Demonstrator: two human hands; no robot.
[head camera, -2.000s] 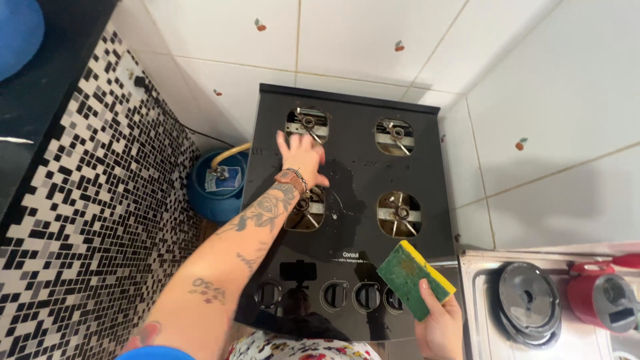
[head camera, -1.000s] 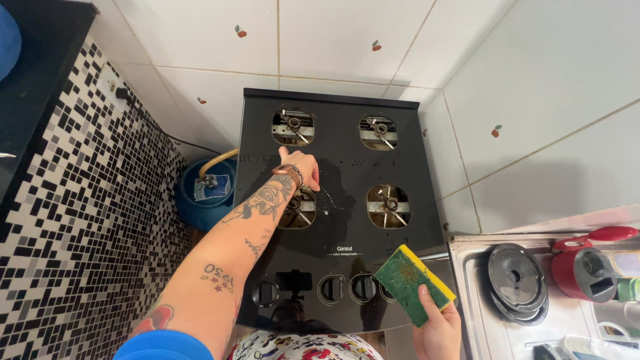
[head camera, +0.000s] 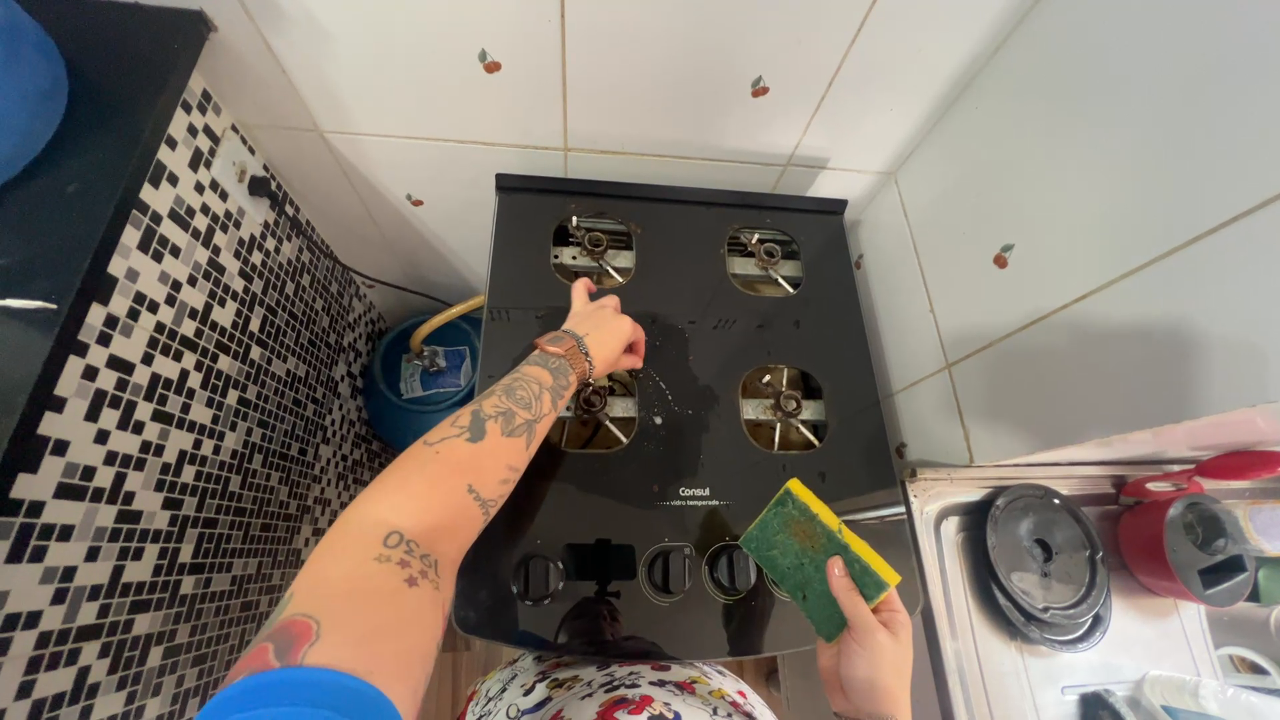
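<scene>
My left hand point(head camera: 606, 332) is over the left side of a black glass cooktop point(head camera: 690, 400), between the back left burner opening point(head camera: 594, 250) and the front left one. Its fingers are bent and partly hidden, so whether they hold anything cannot be told. Small pale drops lie on the glass just right of it. In my right hand point(head camera: 868, 645) is a yellow and green scouring sponge point(head camera: 820, 555), green side up, above the front right knobs. The burner openings show bare burner fittings without caps.
A blue gas cylinder point(head camera: 420, 380) with a yellowish hose stands left of the stove. At right, a metal sink unit point(head camera: 960, 500) holds dark round lids point(head camera: 1045, 555) and a red pot point(head camera: 1165, 545). Tiled walls close off the back and right. A mosaic-tiled counter side point(head camera: 200, 400) is at left.
My left hand's fingers were spread near the back left burner two seconds ago; now they are bent. The right hand still has the sponge over the front right of the cooktop.
</scene>
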